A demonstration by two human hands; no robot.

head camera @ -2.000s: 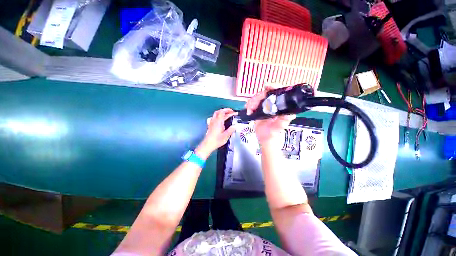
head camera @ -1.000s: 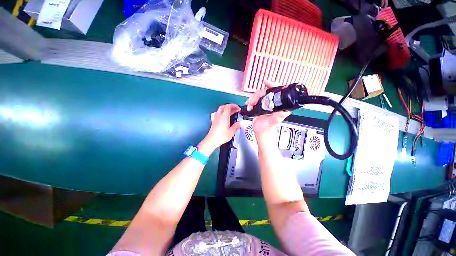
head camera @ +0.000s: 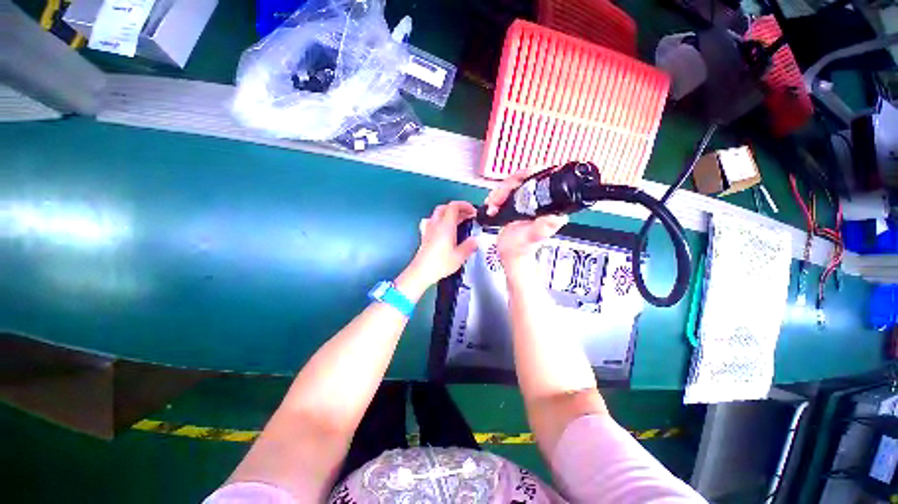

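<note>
A grey-silver laptop (head camera: 551, 340) lies bottom side up on the green bench in front of me, with two round fan grilles and a dark recess between them. My right hand (head camera: 522, 221) is closed around a thick black electric screwdriver (head camera: 545, 194), held nearly level over the laptop's far left part, its black cable looping down at the right. My left hand (head camera: 448, 239) is at the tool's front end, by the laptop's far left corner. Its fingertips touch or nearly touch the tip; whether they grip it or a small part is hidden.
A red slotted tray (head camera: 576, 103) stands behind the laptop. A clear plastic bag of dark parts (head camera: 315, 79) lies back left. A whitish printed sheet (head camera: 740, 310) lies right, near a small cardboard box (head camera: 726, 170) and red-tipped leads (head camera: 809, 221). Dark equipment stands lower right.
The black tool has tilted slightly and its cable loop has moved left and shrunk. Both hands stay near the laptop's far left corner. The view has shifted a little.
</note>
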